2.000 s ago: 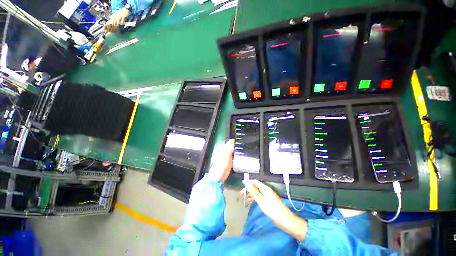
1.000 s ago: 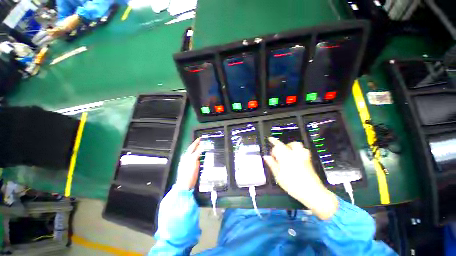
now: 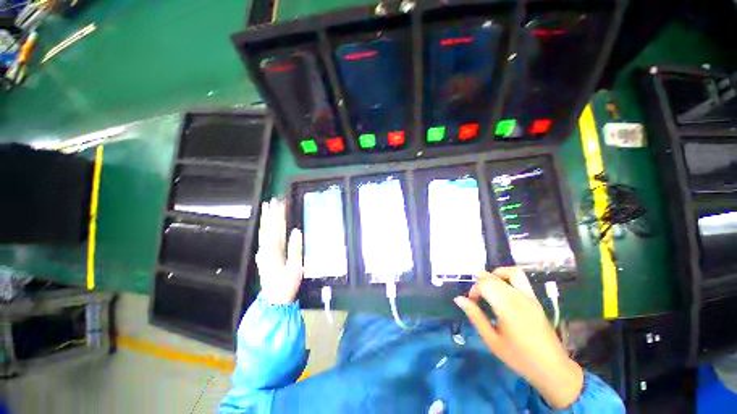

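A black phone tray (image 3: 420,294) lies flat in front of me with phones in its pockets. The first phone (image 3: 325,234), second phone (image 3: 385,230) and third phone (image 3: 456,226) have white screens. The rightmost phone (image 3: 533,214) shows green text on black. White USB cables (image 3: 395,302) show at the first, second and rightmost phones. My left hand (image 3: 280,252) rests upright at the tray's left edge, fingers extended, holding nothing. My right hand (image 3: 513,315) is at the third phone's lower right corner, fingers bent; whether it pinches anything is unclear.
Behind, a tilted tray (image 3: 416,145) holds phones with red text and green and red buttons. Another phone tray (image 3: 263,174) lies left, and one (image 3: 675,162) stands right. Coiled black cable (image 3: 621,212) lies by the yellow tape (image 3: 600,222). A black tray stack (image 3: 44,194) is far left.
The first three phones' screens have turned white. My right hand has moved from the third phone's upper part to its lower edge. My left hand has moved off the first phone's edge. The view has shifted.
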